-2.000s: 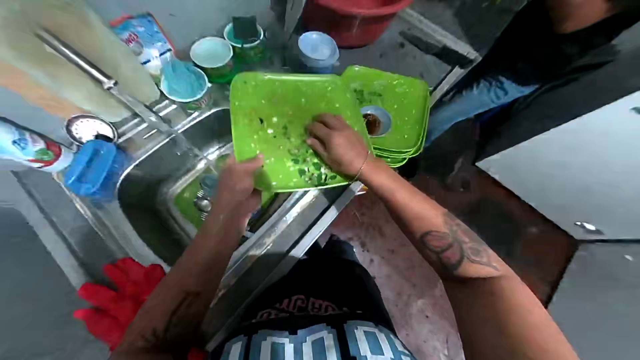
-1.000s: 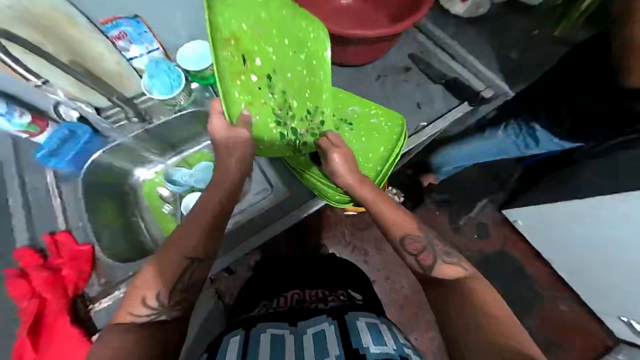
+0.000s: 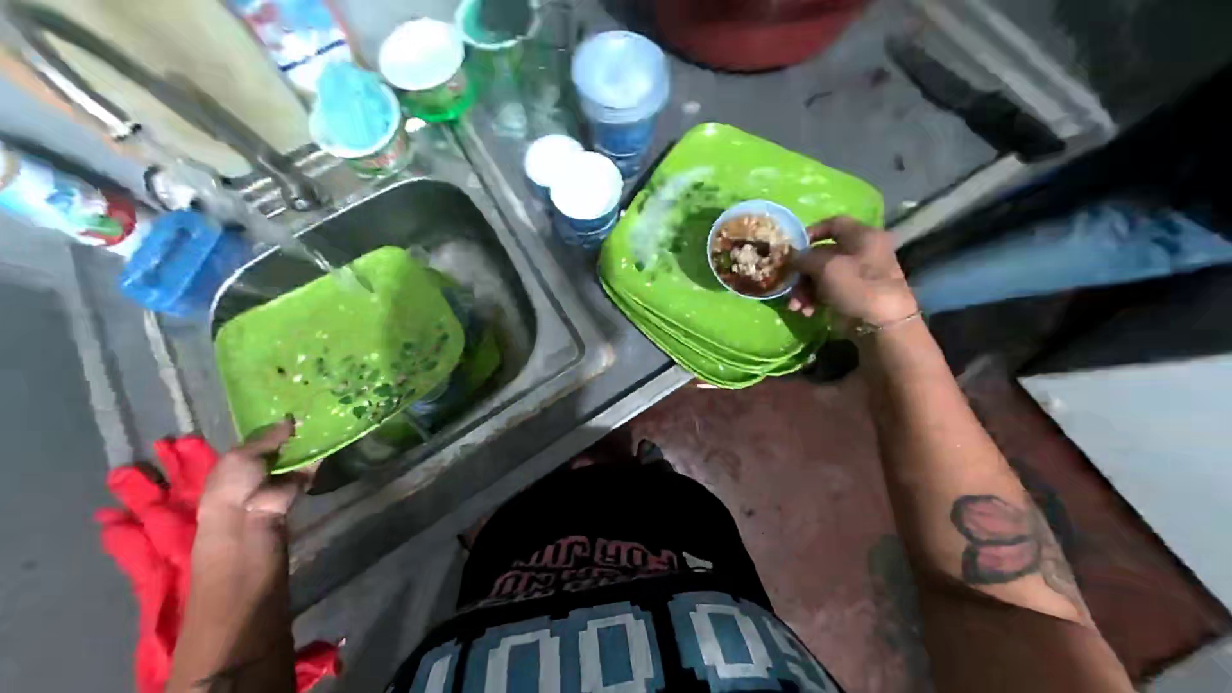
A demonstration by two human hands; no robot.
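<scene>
My left hand [image 3: 260,474] grips the near corner of a green speckled plate [image 3: 332,351], tilted over the sink basin [image 3: 553,346]. Water from the faucet [image 3: 279,173] falls toward the plate's far edge. My right hand [image 3: 852,269] holds a small round cup [image 3: 757,248] with brown and pale food scraps in it. That cup is above a stack of green plates [image 3: 770,183] on the counter right of the sink. Dishes below the tilted plate are partly hidden.
Several cups, one a blue cup [image 3: 621,87], stand behind the sink beside a red basin [image 3: 751,29]. A blue plastic container [image 3: 183,262] sits left of the faucet. Red rubber gloves [image 3: 159,520] hang at the near left. A knife [image 3: 972,96] lies at the back right.
My left hand has brought the green plate from above the stack leftward over the sink. My right hand has left that plate and taken hold of the cup with scraps.
</scene>
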